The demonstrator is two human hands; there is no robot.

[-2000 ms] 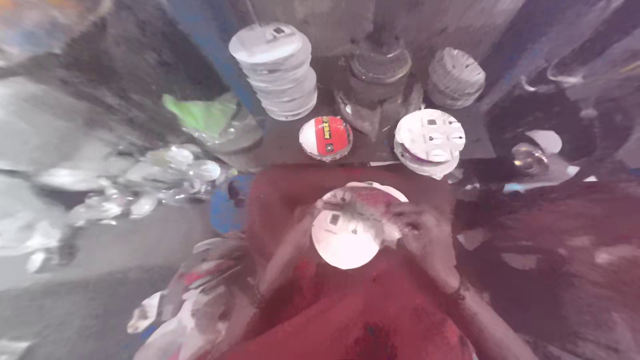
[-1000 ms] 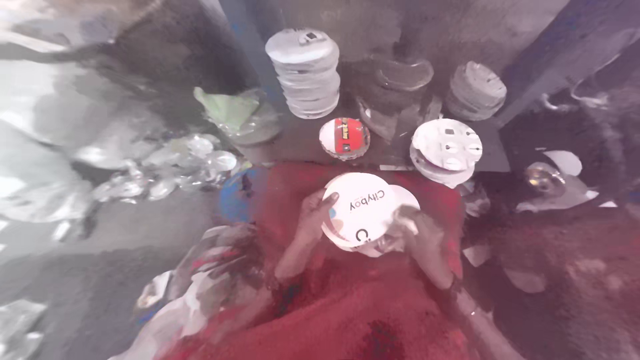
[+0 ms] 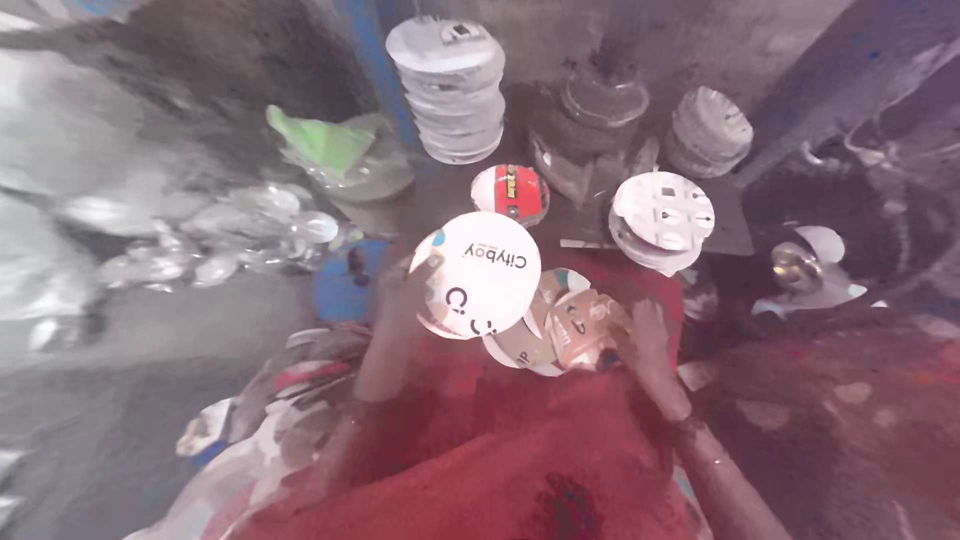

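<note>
My left hand (image 3: 416, 281) grips the left edge of a round white printed disc (image 3: 487, 259), whose flat face is turned up; the disc hides part of the fingers. Below and right of it lie several overlapping printed pieces (image 3: 581, 326) in brown, grey and white. My right hand (image 3: 637, 330) is at their right edge, its fingers blurred, so whether it grips them cannot be told. Red cloth (image 3: 480, 465) covers the lap under both hands. Just beyond the white disc sits a small round stack with a red and white top (image 3: 511, 193).
Tall white disc stack (image 3: 457, 112) stands at the back, a lower one (image 3: 664, 217) nearer right and another (image 3: 711, 131) behind. A clear plastic container (image 3: 600, 101) is between them. Green item (image 3: 330, 146), blue object (image 3: 349, 281) and shiny clear plastic pieces (image 3: 217, 240) lie left.
My hands have moved apart. The white disc is now at the left in my left hand, and several overlapping printed pieces have come into sight between it and my right hand.
</note>
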